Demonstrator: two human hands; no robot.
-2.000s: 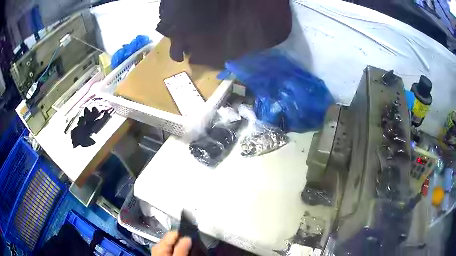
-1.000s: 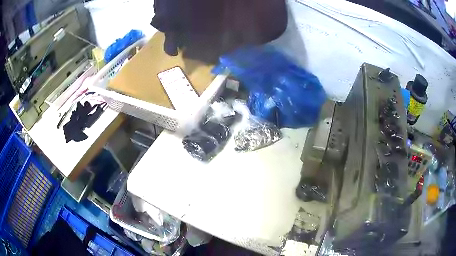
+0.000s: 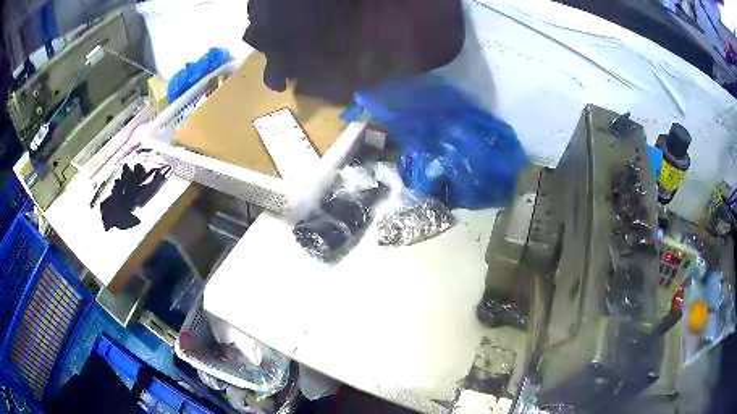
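Observation:
No hand shows in the head view now. The grey-beige sewing machine head (image 3: 570, 242) stands at the right, with dark mechanisms along its top. Its near end is at the bottom edge, where the needle area cannot be made out. On the whitish table (image 3: 355, 315) to its left lie a clear bag of dark small parts (image 3: 327, 230) and a clear bag of silvery-grey parts (image 3: 414, 222). A crumpled blue plastic bag (image 3: 469, 154) lies behind them. A lit smartphone (image 3: 283, 137) lies on cardboard (image 3: 226, 121) on the white plastic basket (image 3: 234, 179).
A large dark garment (image 3: 355, 40) is at the top centre. A black bottle with yellow label (image 3: 672, 162), a control panel with red digits (image 3: 673, 263) and an orange round item (image 3: 697, 317) are at the right. Another table (image 3: 89, 234) bears dark cloth. Blue crates (image 3: 48, 323) are lower left.
Two seconds ago fingers holding a small dark piece showed at the bottom centre; they have left the picture. The whole view has shifted slightly; the table things have kept their places.

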